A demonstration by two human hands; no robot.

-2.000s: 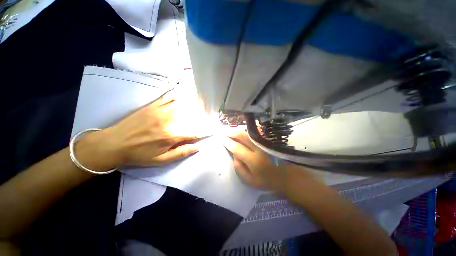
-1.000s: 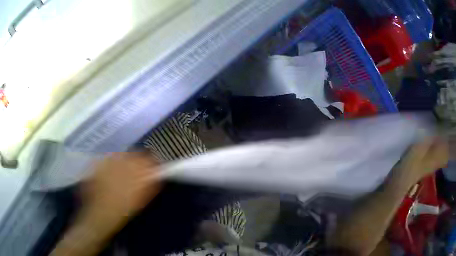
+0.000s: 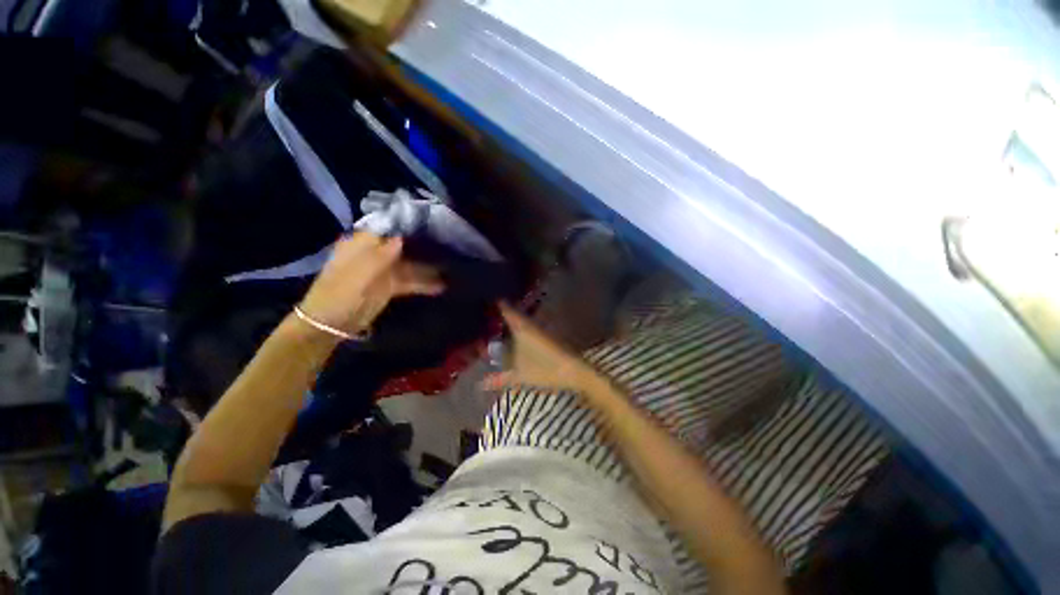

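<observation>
My left hand [image 3: 363, 279], with a pale bracelet at the wrist, is at a crumpled grey-white cloth bunch [image 3: 399, 214] left of the table. Its thumb is spread; whether its fingers hold the bunch cannot be told. Black cloth [image 3: 250, 192] with long white strips [image 3: 305, 151] lies around and beyond the bunch. My right hand [image 3: 541, 355] is over the edge of my striped lap, fingers apart, with nothing seen in it. The two hands are apart.
The white table's front edge [image 3: 697, 198] runs diagonally from upper left to lower right. A tan block [image 3: 370, 16] is at its top left. Red material [image 3: 436, 374] lies below the black cloth. Black and white scraps [image 3: 320, 500] lie at lower left. Striped cloth [image 3: 721, 384] covers my lap.
The view has swung from the blue basket side to the table's left side. The long white piece stretched between my hands is no longer in them as before; my right hand is now empty.
</observation>
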